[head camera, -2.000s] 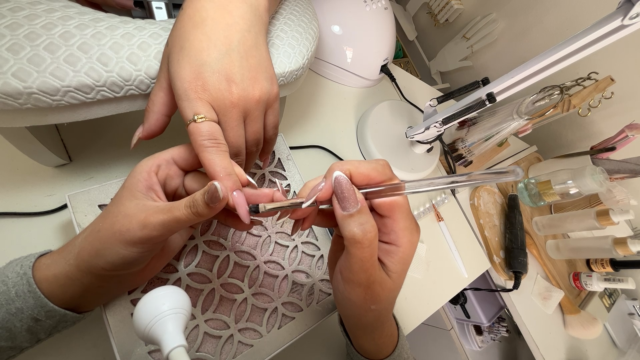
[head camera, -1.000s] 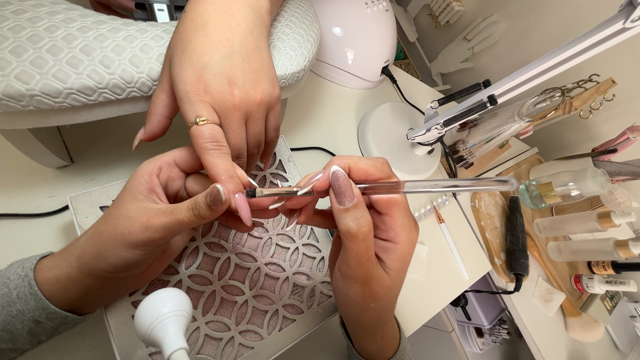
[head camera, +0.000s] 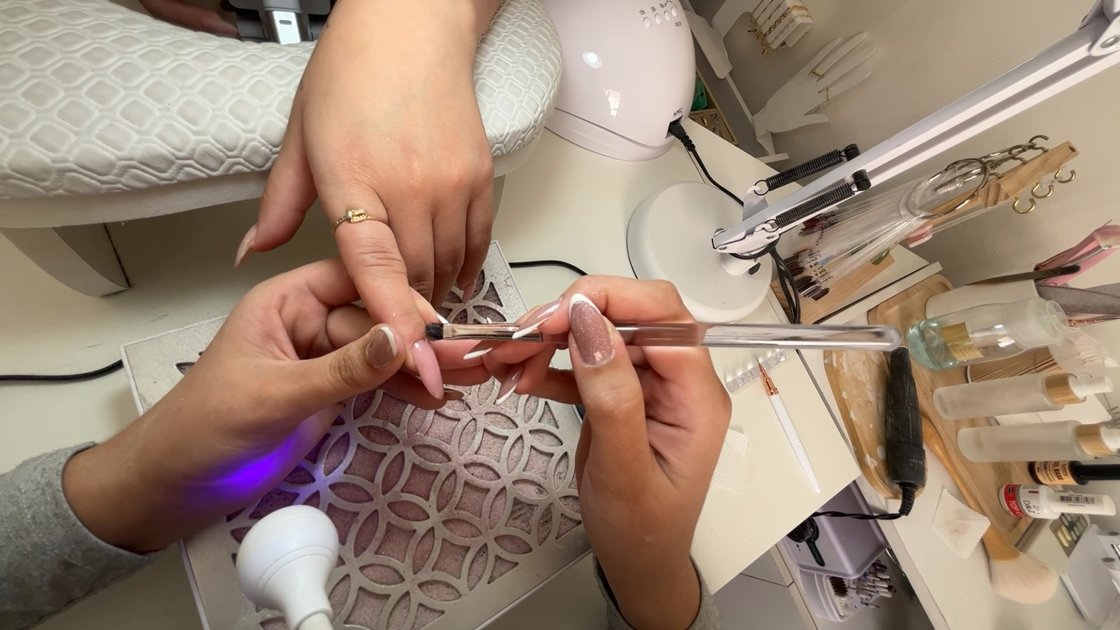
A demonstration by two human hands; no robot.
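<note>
Another person's hand (head camera: 394, 149), with a gold ring, reaches down from the top. Its index finger, with a long pink nail (head camera: 427, 368), rests between the fingers of my left hand (head camera: 297, 359), my thumb beside the fingertip. My right hand (head camera: 630, 411) grips a nail brush (head camera: 665, 334) with a clear handle, pointing left. The brush's dark bristles are at the skin edge of that pink nail; whether they touch cannot be told. Both my hands are above a dust collector with a patterned metal grille (head camera: 437, 490).
A white goose-neck lamp (head camera: 289, 560), lit violet, stands below my left hand. A padded armrest (head camera: 157, 105) and white nail lamp (head camera: 621, 70) lie beyond. At right are a lamp base (head camera: 682, 249), a thin white brush (head camera: 792, 437), an electric nail file (head camera: 904, 429) and several bottles.
Violet light now falls on the underside of my left hand, absent before. The brush in my right hand has shifted slightly, its handle now lying more level than two seconds ago.
</note>
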